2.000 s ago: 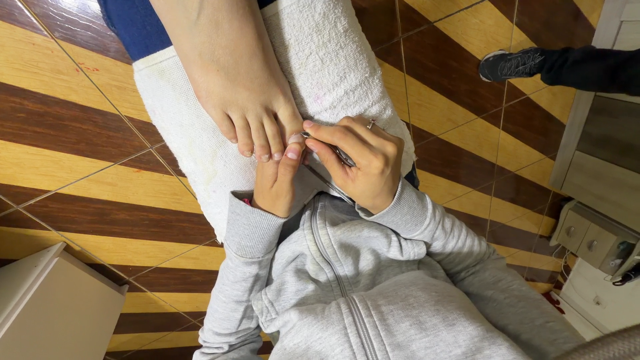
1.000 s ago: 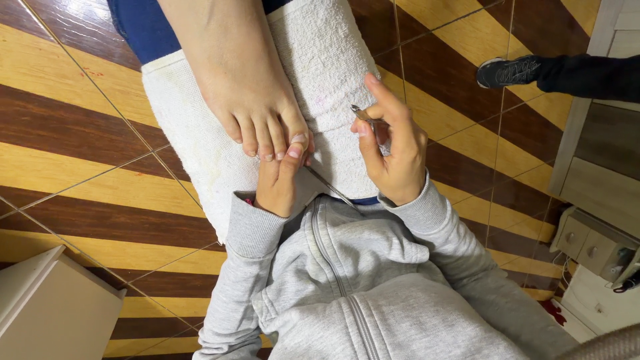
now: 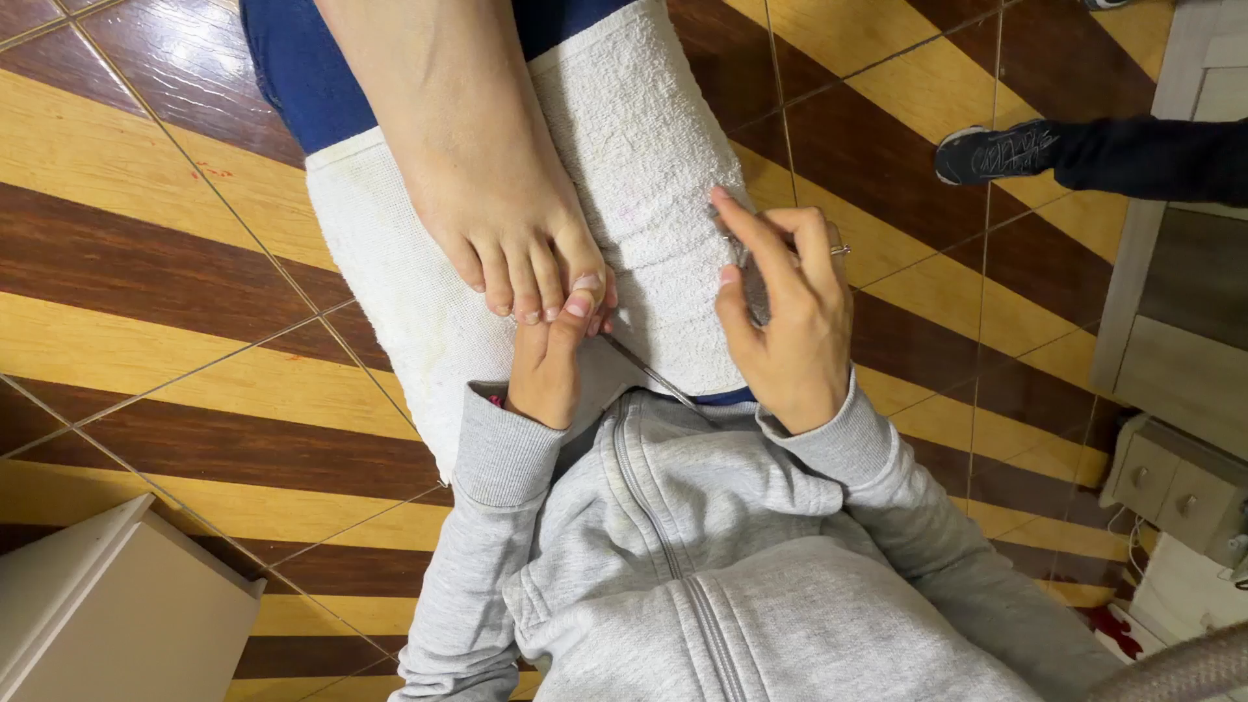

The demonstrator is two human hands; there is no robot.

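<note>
Another person's bare foot rests on a white towel laid over blue-clad legs. My left hand grips its big toe, thumb on top near the nail and fingers beneath. A thin metal tool sticks out from beside my left fingers toward my jacket; its other end is hidden. My right hand is raised over the right part of the towel, index finger extended and a ring on one finger. A dark metal tool shows partly between its fingers and palm; its working end is not clear.
A person's dark shoe and trouser leg stand at the upper right. A pale cabinet is at the lower left. Small drawers with cables below are at the right edge. The tiled floor has brown and yellow stripes.
My right hand was at the big toe two seconds ago and has moved away to the right. The metal tool's tip showed above its fingers one second ago. My left hand keeps its hold.
</note>
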